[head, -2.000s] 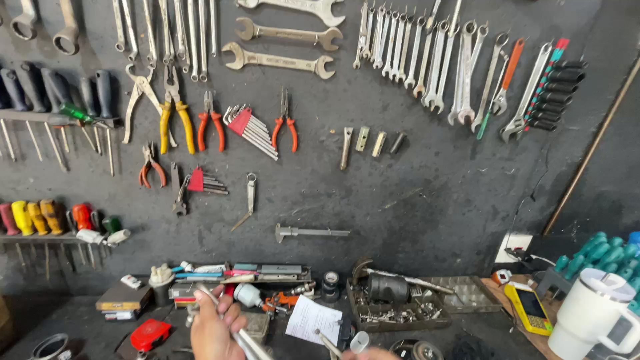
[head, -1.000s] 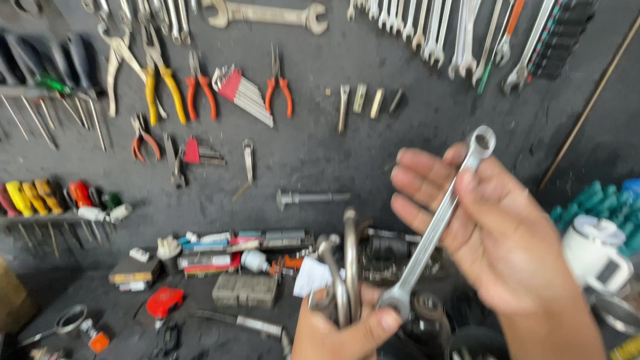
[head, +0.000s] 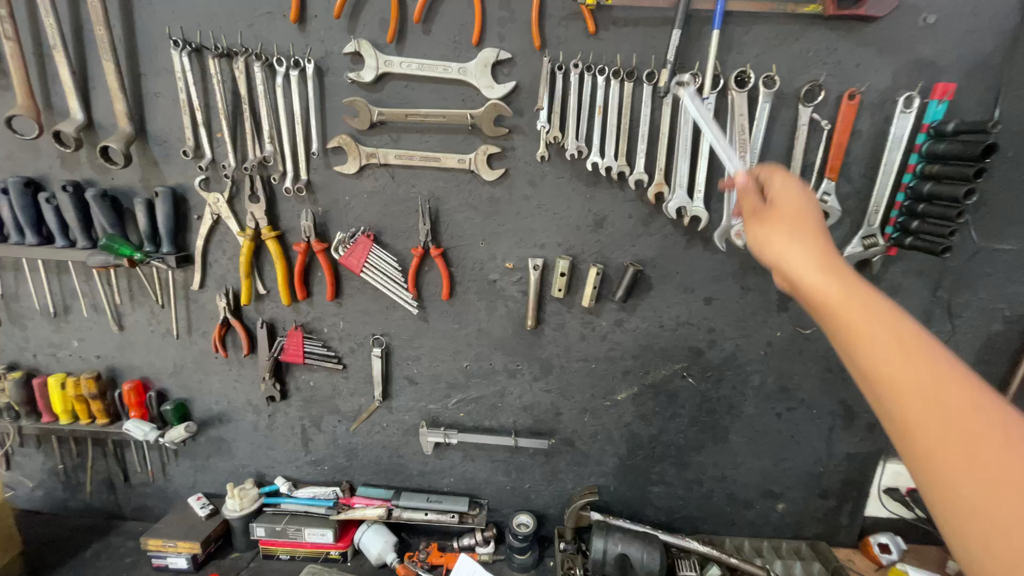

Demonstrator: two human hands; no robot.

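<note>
My right hand [head: 780,216] is raised to the black tool wall, closed on the lower part of a combination wrench [head: 708,124]. That wrench slants up to the left, its ring end over the upper part of the row of hanging combination wrenches [head: 616,120]; whether it is on a hook I cannot tell. Left of the row hang three large open-end wrenches [head: 428,116]. Right of my hand are an orange-handled adjustable wrench [head: 842,136] and a larger adjustable wrench [head: 888,176]. My left hand is out of view.
Pliers [head: 258,240], hex key sets [head: 372,260] and a vernier caliper [head: 484,438] hang on the wall. Racks of screwdrivers [head: 80,398] are at the left. Along the bench below stand boxes [head: 300,528], an orange tool [head: 448,558] and a tray of metal parts [head: 628,552].
A second ago both hands were low in front of the bench with the wrench between them; now my right hand is up at the wall with a wrench. My left hand has left the view, which has tilted up.
</note>
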